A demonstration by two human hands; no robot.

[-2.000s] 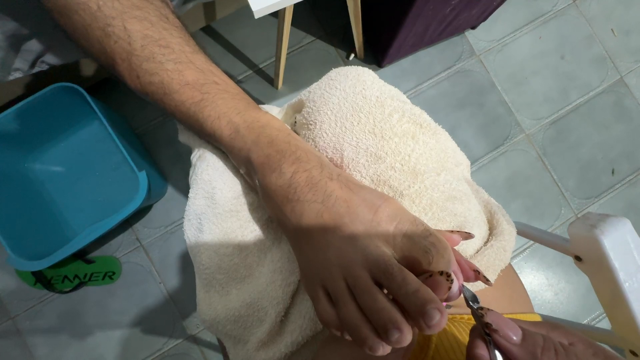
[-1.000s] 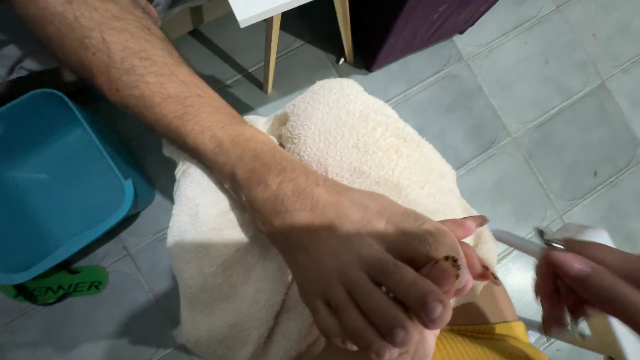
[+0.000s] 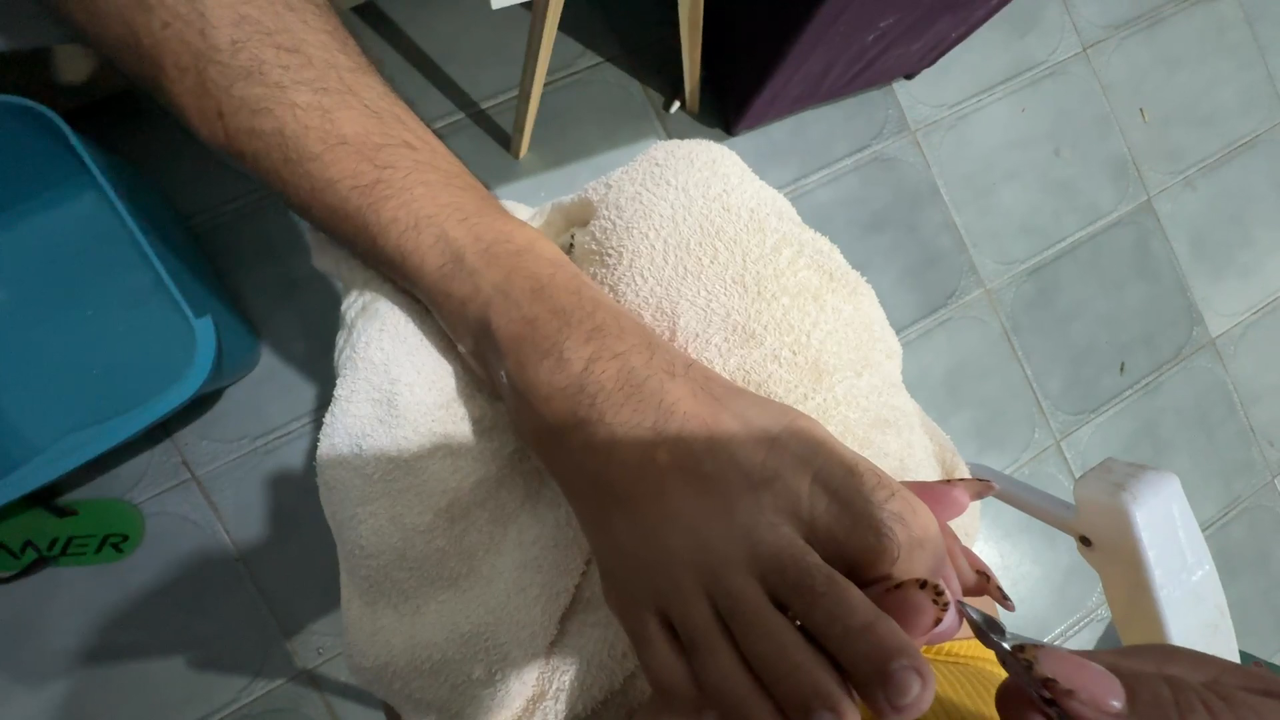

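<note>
Another person's bare foot [image 3: 720, 490] rests on a cream terry towel [image 3: 740, 260]. My left hand [image 3: 935, 590] holds the foot around its big toe; its patterned long nails show at the toe's side, and the rest is hidden beneath the foot. In my right hand [image 3: 1110, 685], at the lower right edge, is a slim metal nail tool [image 3: 1000, 635], pinched between the fingers. Its tip is at the big toe's nail, close to my left thumb. Whether the tip touches the nail cannot be told.
A blue plastic basin [image 3: 90, 300] stands at the left, with a green item bearing writing [image 3: 90, 532] below it. A white lamp or stand part [image 3: 1150, 560] is at the right. Wooden legs [image 3: 535, 80] and a purple piece of furniture [image 3: 830, 50] stand behind, on the tiled floor [image 3: 1090, 300].
My right hand was off to the right, away from the toe, one second ago; now it is back with the tool's tip at the toenail. My left hand still holds the foot.
</note>
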